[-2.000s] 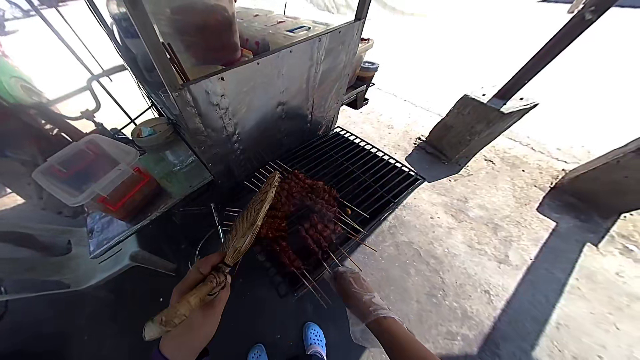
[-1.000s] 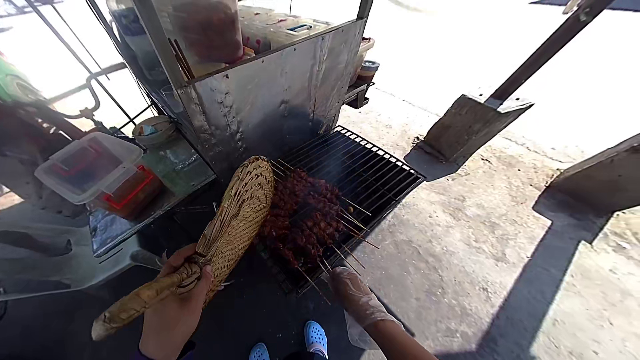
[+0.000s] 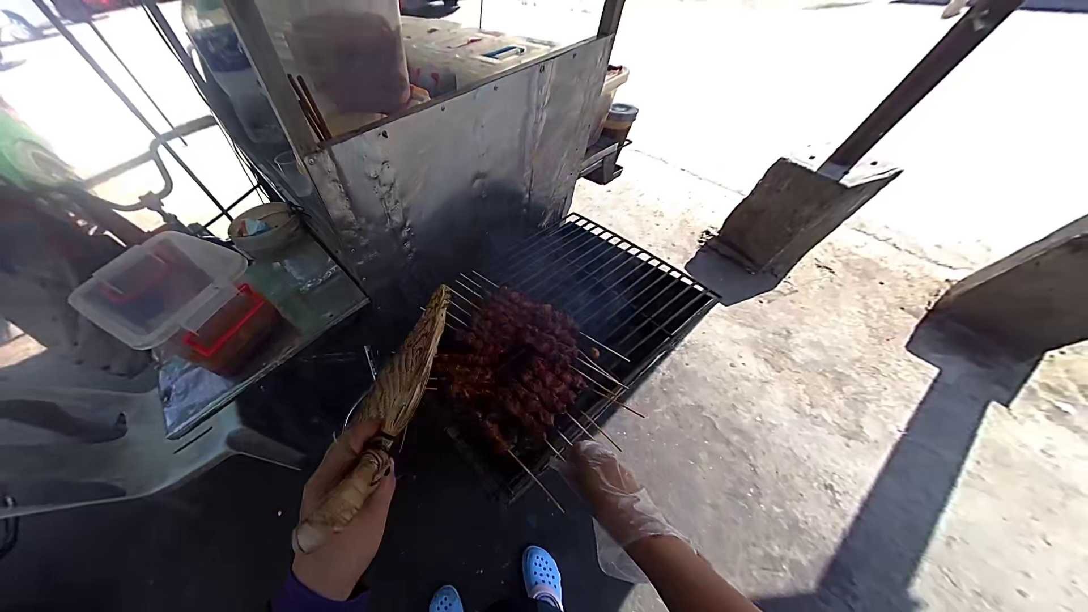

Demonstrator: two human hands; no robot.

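Observation:
My left hand (image 3: 348, 501) is closed around the handle of a woven fan (image 3: 408, 374), which is turned nearly edge-on beside the grill's left side. My right hand (image 3: 608, 489), in a clear plastic glove, is at the near right edge of the grill, by the ends of the bamboo skewers (image 3: 608, 391); whether its fingers grip one cannot be told. Skewered meat (image 3: 518, 357), dark reddish brown, lies heaped on the near left part of the wire grill grate (image 3: 629, 289). Light smoke hangs over the grate.
A metal cart panel (image 3: 459, 153) rises behind the grill. On the left side shelf (image 3: 314, 323) are a plastic container with red clips (image 3: 229, 331), its clear lid (image 3: 157, 285) and a bowl (image 3: 263, 228). Concrete post bases (image 3: 782, 217) stand at right; a plastic chair (image 3: 110, 450) is at lower left.
The fan in my left hand showed its broad woven face one second ago and is now turned nearly edge-on. My right hand has stayed by the skewer ends.

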